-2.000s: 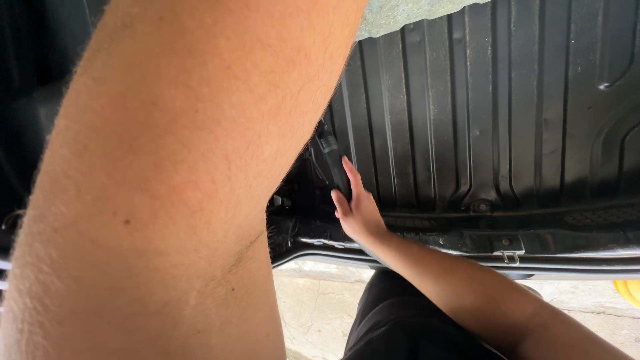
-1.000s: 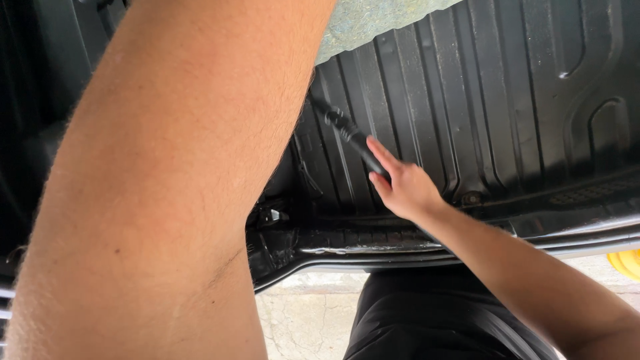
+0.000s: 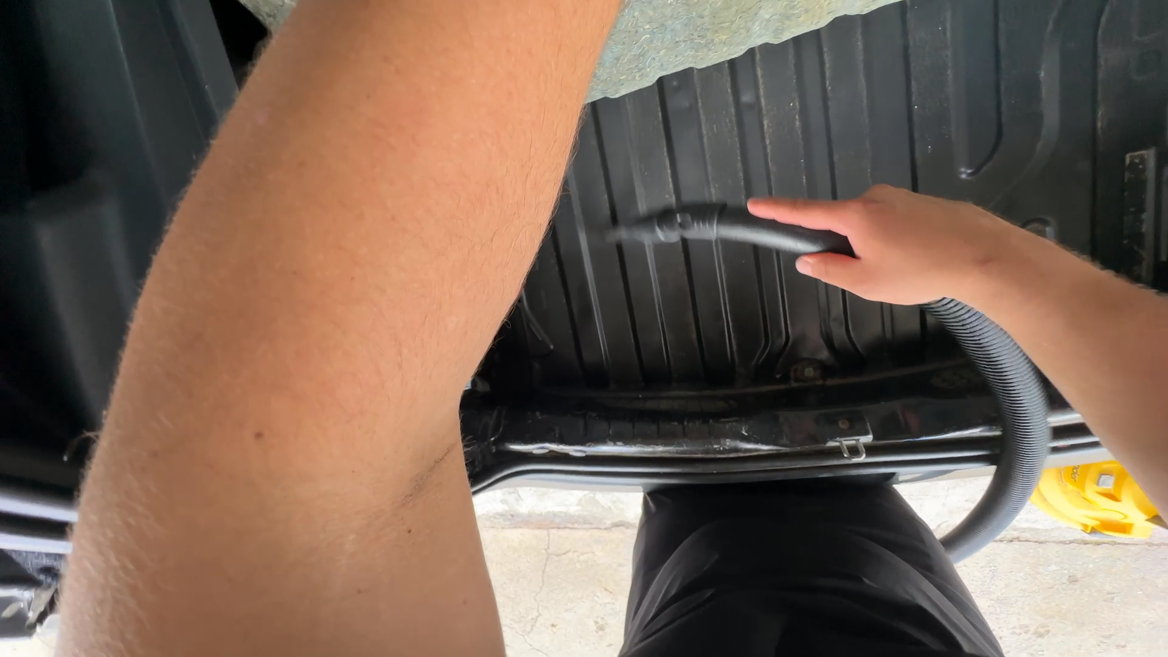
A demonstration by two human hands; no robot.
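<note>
My right hand (image 3: 899, 242) grips the black handle of a vacuum cleaner hose (image 3: 1008, 392), index finger laid along the tube. The wand (image 3: 776, 234) points left, and its blurred narrow nozzle (image 3: 639, 232) is over the ribbed black metal floor (image 3: 739, 319) of a vehicle's cargo area. From the hand the ribbed hose curves down past the sill. My left forearm and elbow fill the left of the view; the left hand is beyond the top edge. Beside that arm a grey-green fibrous mat (image 3: 712, 41) covers part of the metal floor.
The vehicle's sill (image 3: 693, 449), with a metal striker loop (image 3: 852, 448), runs between my legs and the cargo floor. A yellow plastic object (image 3: 1095, 497) stands on the concrete ground (image 3: 557, 575) at the lower right. Dark trim panels (image 3: 82, 265) are on the left.
My right hand has moved right with the hose handle, away from the corner by the left arm. The nozzle now points left, and more of the hose shows. The left arm stays across the view.
</note>
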